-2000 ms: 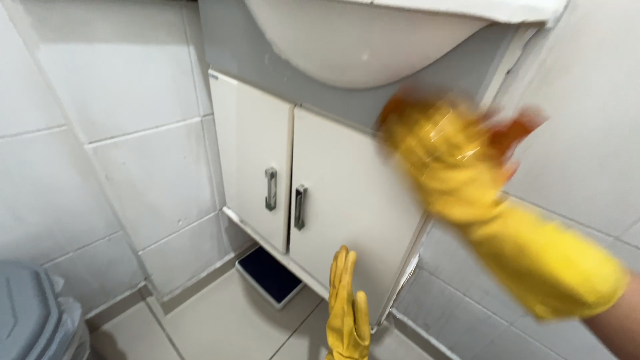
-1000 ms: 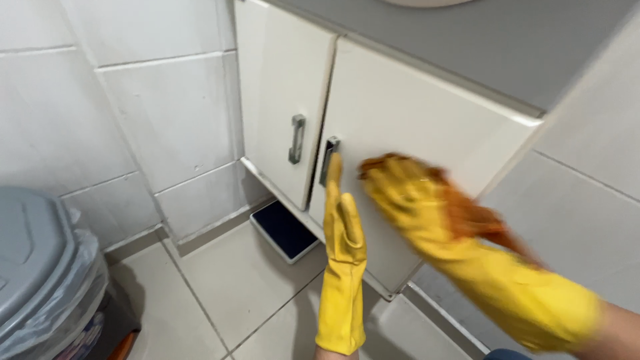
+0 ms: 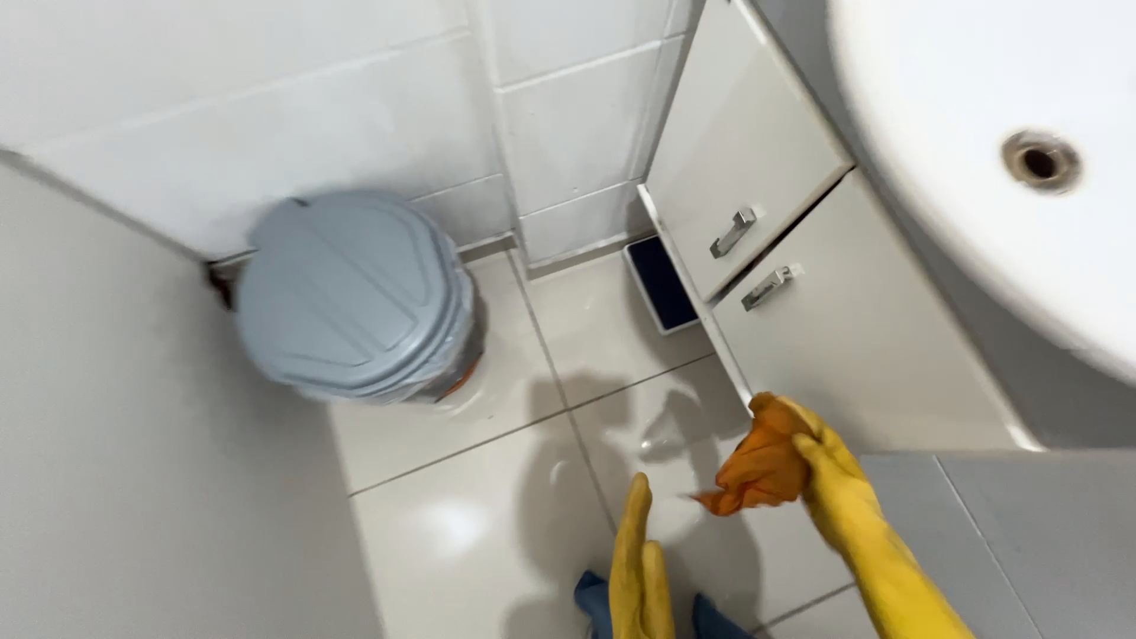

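My right hand (image 3: 825, 461), in a yellow rubber glove, grips an orange cloth (image 3: 761, 461) at the lower edge of a white vanity cabinet (image 3: 879, 355). Part of the cloth hangs loose to the left. My left hand (image 3: 641, 568), gloved alike, is held above the floor at the bottom centre with its fingers extended and nothing in it. Both cabinet doors are closed, each with a metal handle (image 3: 769, 287). Above them, at the upper right, is a white washbasin (image 3: 958, 80) with a drain hole (image 3: 1040, 161).
A lidded grey-blue bin (image 3: 346, 293) with a plastic liner stands against the tiled wall at the left. A flat white-edged thing with a dark top (image 3: 662, 282), perhaps a bathroom scale, lies partly under the cabinet. Glossy floor tiles (image 3: 461, 524) spread below.
My right hand has moved with the cloth from the front of the right door down to the cabinet's lower edge. My left hand is now away from the door handle. The view has swung, showing the basin and bin.
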